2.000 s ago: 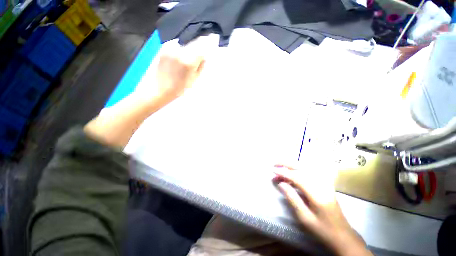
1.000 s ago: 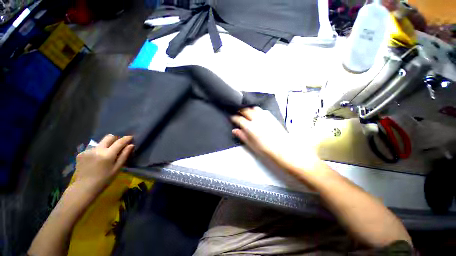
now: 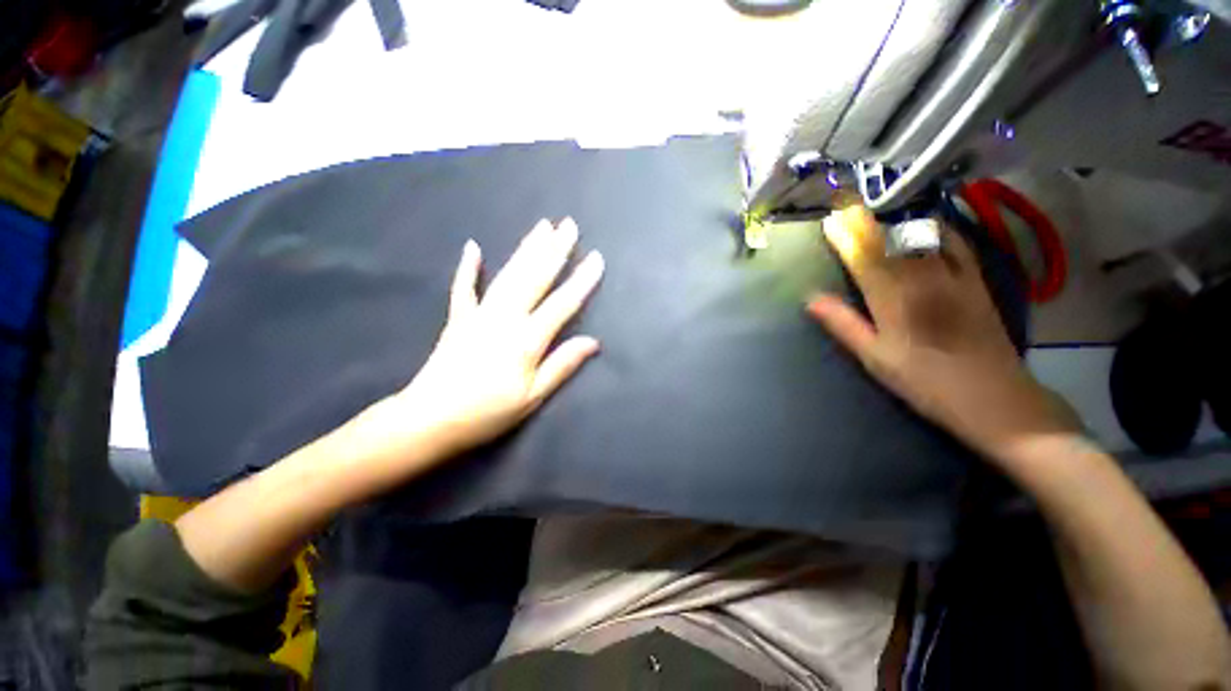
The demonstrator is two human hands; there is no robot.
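A large dark grey garment panel (image 3: pixel 635 392) lies flat over the machine table and bed, its right part under the needle area. My left hand (image 3: pixel 520 324) rests flat on the middle of the panel, fingers spread. My right hand (image 3: pixel 932 311) is on the panel's right part, just right of the presser foot (image 3: pixel 753 235), thumb and fingers apart; its fingertips are partly hidden near the machine head. The foot has a yellow-green glow on the cloth. I cannot tell whether the foot is down.
The pale sewing machine head (image 3: pixel 844 95) stands at the upper right. A red scissor handle (image 3: pixel 1029 243) shows right of my right hand. Dark cut strips (image 3: pixel 290 47) lie at the table's far left. The table's blue edge (image 3: pixel 173 203) is at left, with a yellow crate (image 3: pixel 43 146) beyond.
The panel, folded a second ago, is now spread flat and moved right under the machine head. My left hand has moved right onto its middle, and my right hand right beside the foot.
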